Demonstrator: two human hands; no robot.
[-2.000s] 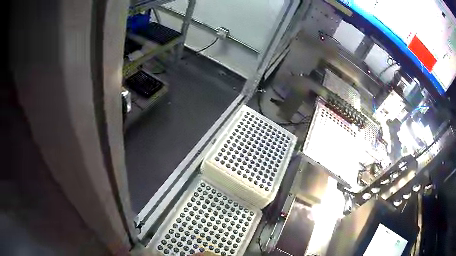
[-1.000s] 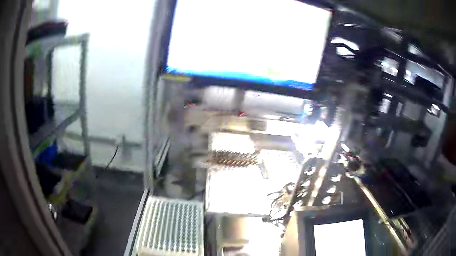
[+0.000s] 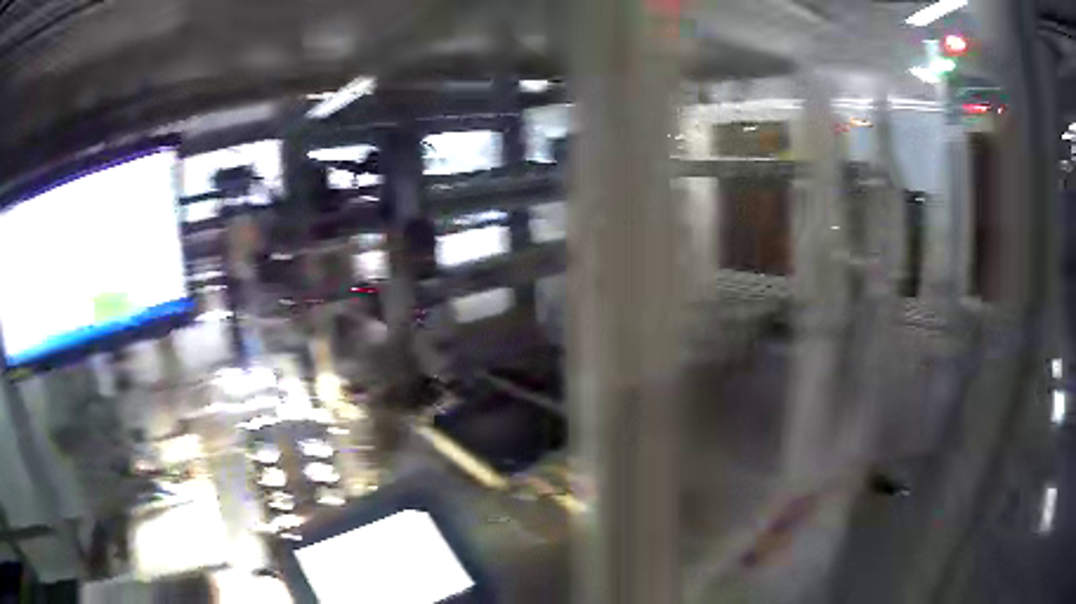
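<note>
Neither of my hands is in view. The frame is strongly blurred. In front of me at the lower left is an operator touch panel (image 3: pixel 384 559) with a bright white screen in a dark frame. A large monitor (image 3: pixel 97 254) hangs at the left, its white screen showing a green block and a blue lower edge. Between and behind them is the machine's interior, with a bright glare (image 3: pixel 177 531) and a group of round shiny spots (image 3: pixel 295 472) whose nature I cannot tell.
A pale upright post (image 3: pixel 625 307) stands just right of the middle, close to me. Beyond it are blurred pale frames, dark reddish-brown panels (image 3: pixel 755 224) and a red and green light (image 3: pixel 944 53). Grey floor (image 3: pixel 909 531) shows at the lower right.
The view has swung right and up. The monitor and touch panel have shifted left in the picture, the white parts trays and the rack have left it, and the post and area beyond have come in.
</note>
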